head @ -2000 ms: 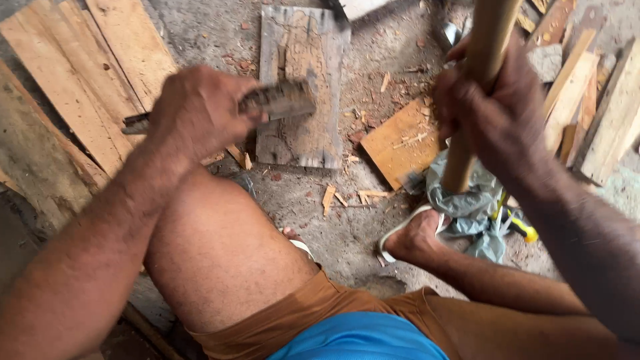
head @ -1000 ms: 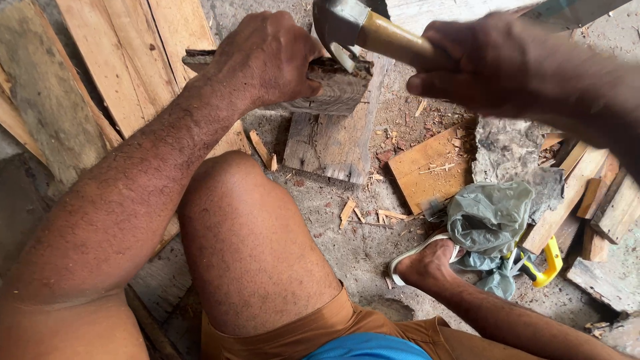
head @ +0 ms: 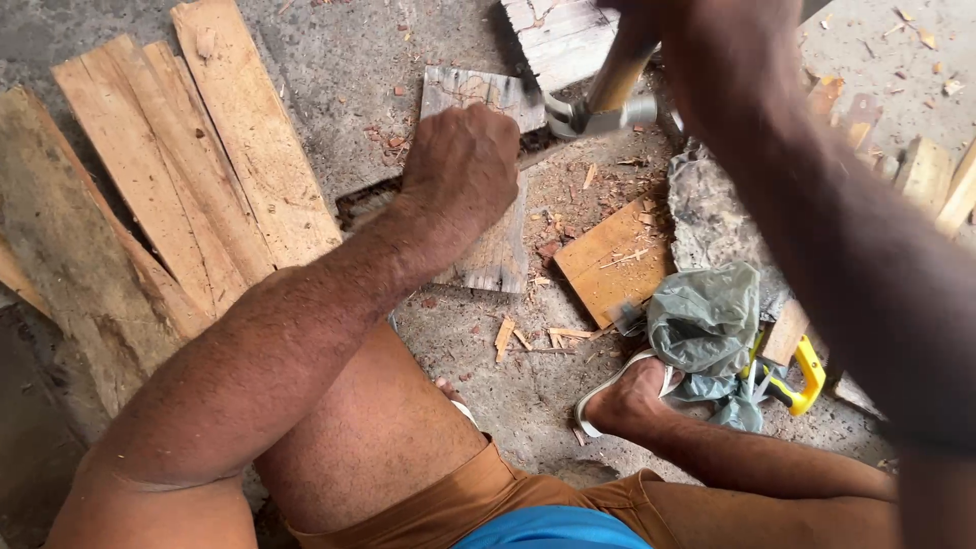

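My left hand is closed on a weathered strip of wood, whose dark, crumbly edge shows on both sides of the fist. Beneath it lies a grey wooden board on the concrete floor. My right hand, blurred, grips the wooden handle of a claw hammer. The hammer's steel head is at the right end of the strip; whether the two touch, I cannot tell.
Several planks lie at the left. An orange-brown board, a grey-green plastic bag and a yellow-handled tool are near my sandalled foot. A whitish board lies beyond, with wood chips scattered about.
The hammer, raised with its head above the left hand a second ago, is now lower at the strip's right end. The left hand still holds the strip.
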